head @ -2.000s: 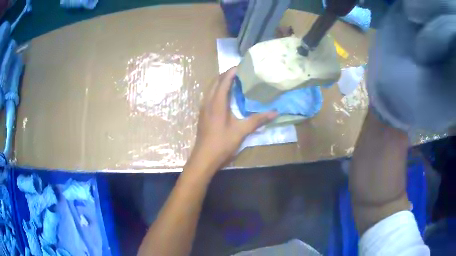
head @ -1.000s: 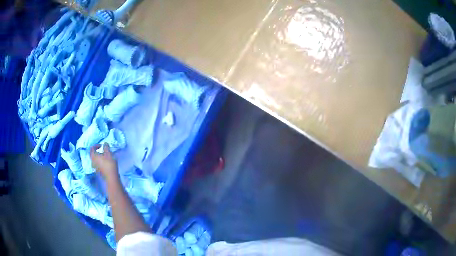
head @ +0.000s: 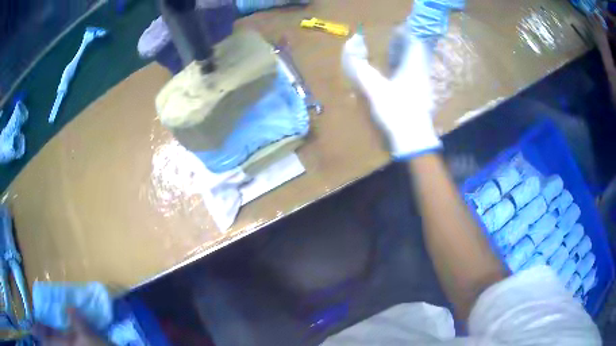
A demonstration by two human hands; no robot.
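Note:
A light-blue hollow body part sits between the cream upper press block and the beige lower fixture. My left hand, cut off at the bottom left, holds another light-blue hollow body part near the table's front edge. My right hand, in a white glove with a blue cuff, is over the table right of the fixture. It is blurred, thumb and fingers apart. A ribbed light-blue part lies just beyond its fingers; whether they touch is unclear.
A dark press ram stands above the block. A yellow cutter and silver wrenches lie right of it. A white cloth lies before the fixture. Blue bins stand below left and right. A limb part lies on the green surface.
The view has swung right. My left hand has left the left bin and come up with a hollow part. My gloved right hand, out of view a second ago, is now over the table.

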